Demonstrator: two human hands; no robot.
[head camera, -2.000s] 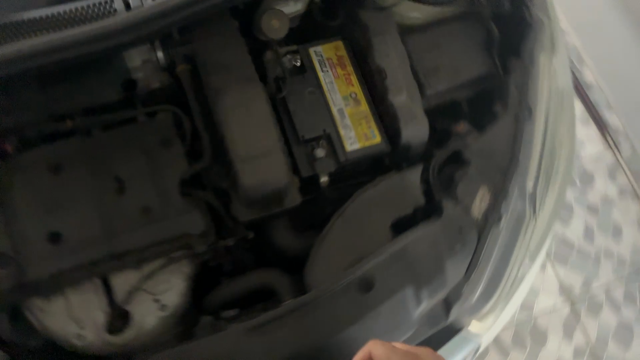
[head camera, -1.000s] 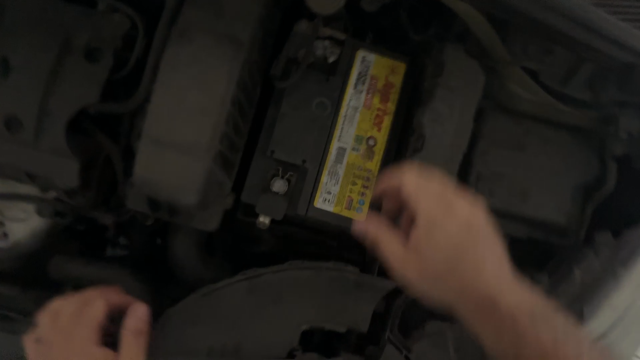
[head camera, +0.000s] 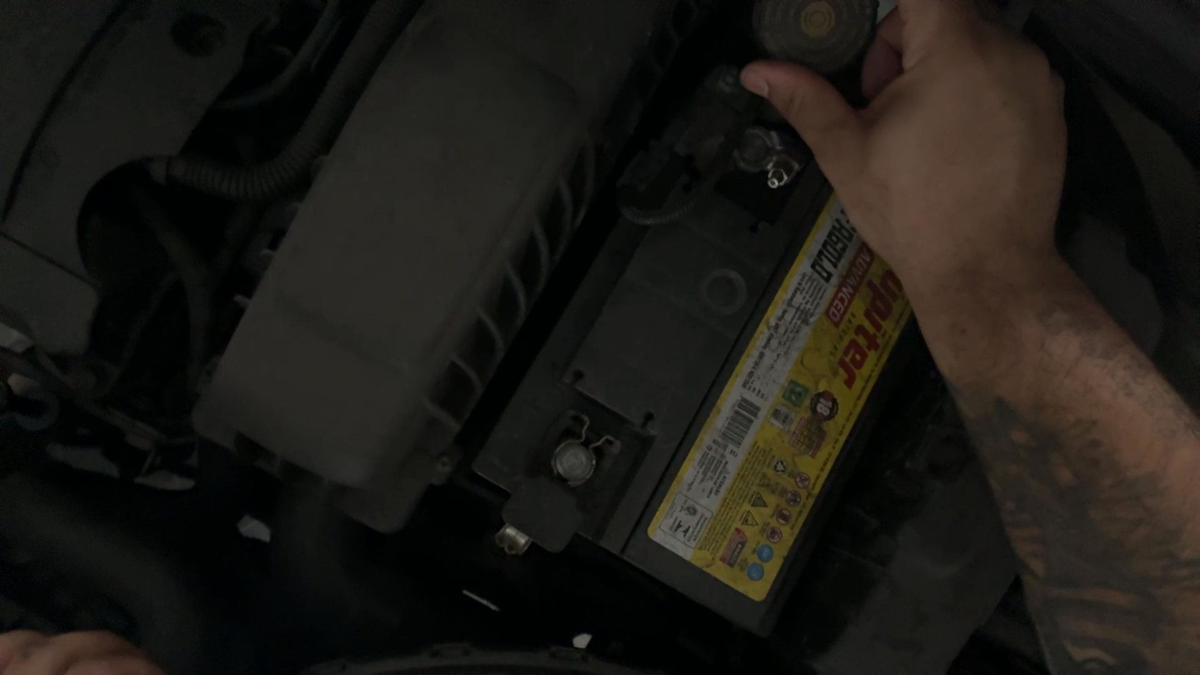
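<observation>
My right hand (head camera: 947, 141) reaches in from the right, its thumb and fingers around the side of a round dark cap (head camera: 816, 23) at the top. Below the cap lies a black car battery (head camera: 656, 328) with a yellow label (head camera: 783, 422). One terminal clamp (head camera: 771, 155) sits near my right thumb. The other battery terminal (head camera: 573, 460) is at the battery's lower end, with a small metal clamp bolt (head camera: 513, 538) below it. Only a small part of my left hand (head camera: 75, 653) shows at the bottom left corner; what it touches is hidden.
Left of the battery stands a large dark plastic housing (head camera: 375, 253) with ribs along its side. A corrugated hose (head camera: 253, 178) runs beside it toward the engine cover (head camera: 84, 141). The curved edge of a dark part (head camera: 469, 656) shows at the bottom.
My right hand has moved from beside the battery's label up to the round cap and taken hold of it. The view is nearer to the battery.
</observation>
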